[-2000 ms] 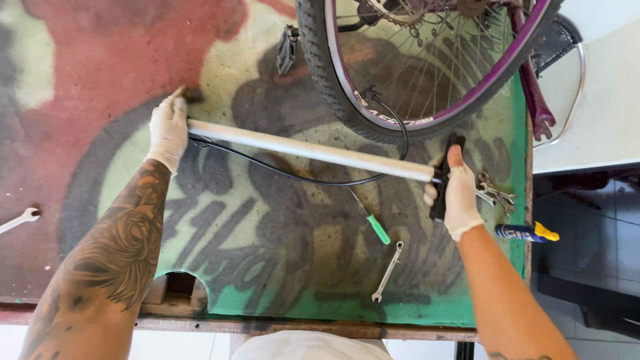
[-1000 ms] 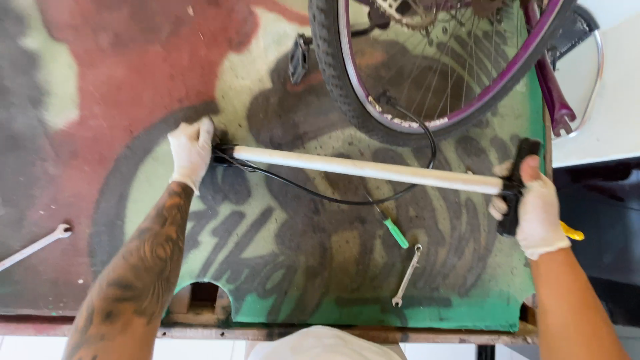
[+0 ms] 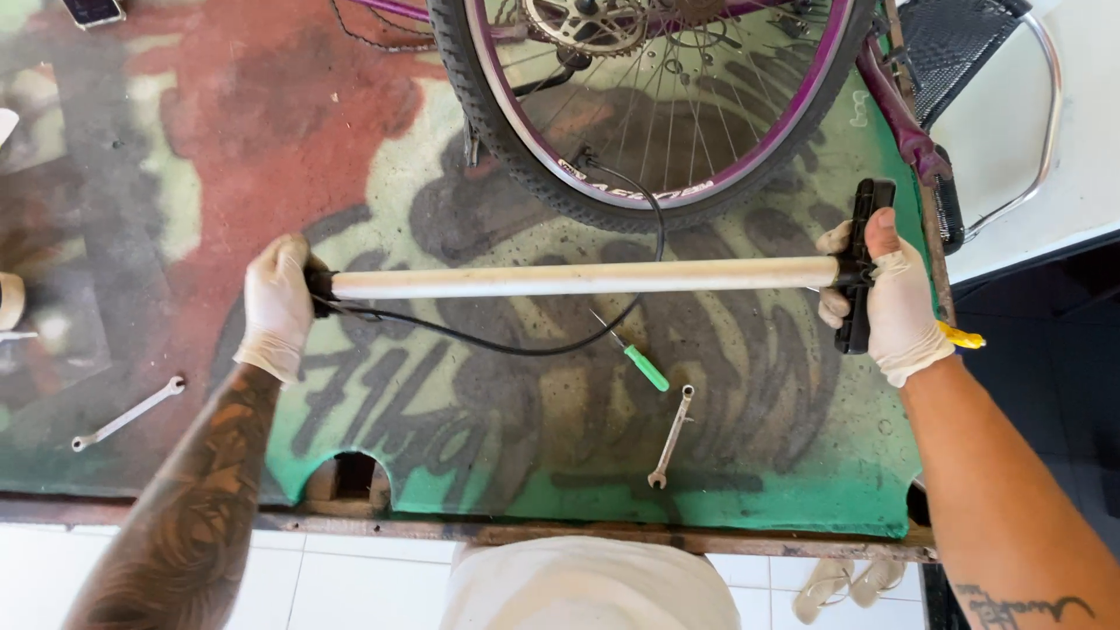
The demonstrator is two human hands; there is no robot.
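A bicycle hand pump with a white barrel [image 3: 577, 278] lies level across the view, between my two gloved hands. My left hand [image 3: 278, 302] grips its black end at the left. At the right, my right hand [image 3: 897, 293] is closed on the black T-handle [image 3: 866, 262], thumb on top. The black air hose [image 3: 525, 352] leaves the pump's left end, loops under the barrel and up to the valve of the bicycle wheel [image 3: 630, 197], which has a purple rim. Below the barrel lie a green-handled screwdriver [image 3: 646, 367] and a combination wrench [image 3: 672, 437].
Another wrench [image 3: 129, 414] lies at the left on the painted tabletop [image 3: 289, 157]. A phone [image 3: 93, 10] is at the top left. A purple fork [image 3: 901, 131] reaches past the right edge, near a black mesh chair [image 3: 958, 52]. A notch [image 3: 354, 477] cuts the near edge.
My right hand and the T-handle are farther from the green screwdriver than two seconds ago. The hose stays at the wheel, and both hands remain on the pump. The view has shifted.
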